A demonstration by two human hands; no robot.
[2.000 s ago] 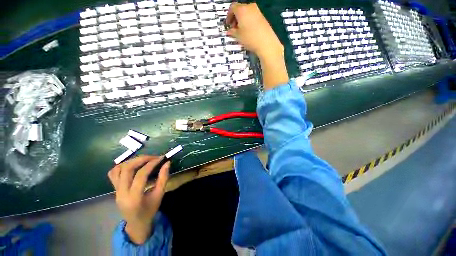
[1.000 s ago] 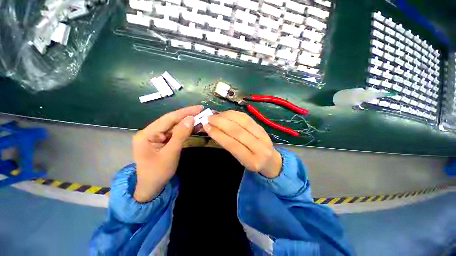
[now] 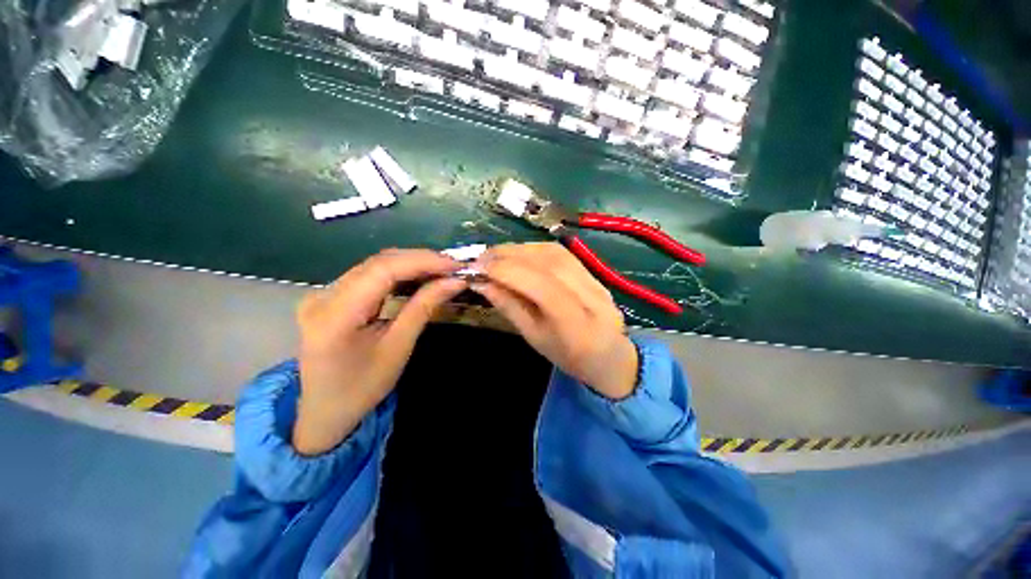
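Observation:
A small white plastic housing (image 3: 466,252) is held between both hands at the bench's front edge, mostly hidden by the fingertips. My left hand (image 3: 367,328) pinches it from the left. My right hand (image 3: 556,305) pinches it from the right, with the fingertips of both hands nearly touching. A small mating part cannot be made out between the fingers. Several loose white strips (image 3: 371,181) lie on the green mat beyond my left hand. Pliers with red handles (image 3: 639,232) lie open beyond my right hand, a pale block at their head.
A large clear tray (image 3: 531,107) with rows of white parts lies behind. Another filled tray (image 3: 913,170) is at right, with a translucent glue bottle (image 3: 808,230) by its near corner. A clear bag of white parts (image 3: 96,91) is at upper left. Fine pale strands lie near the plier handles.
My right hand has come back from the large tray to meet my left hand at the white housing. Since one second ago, the fingers have closed further over the housing. The view has shifted.

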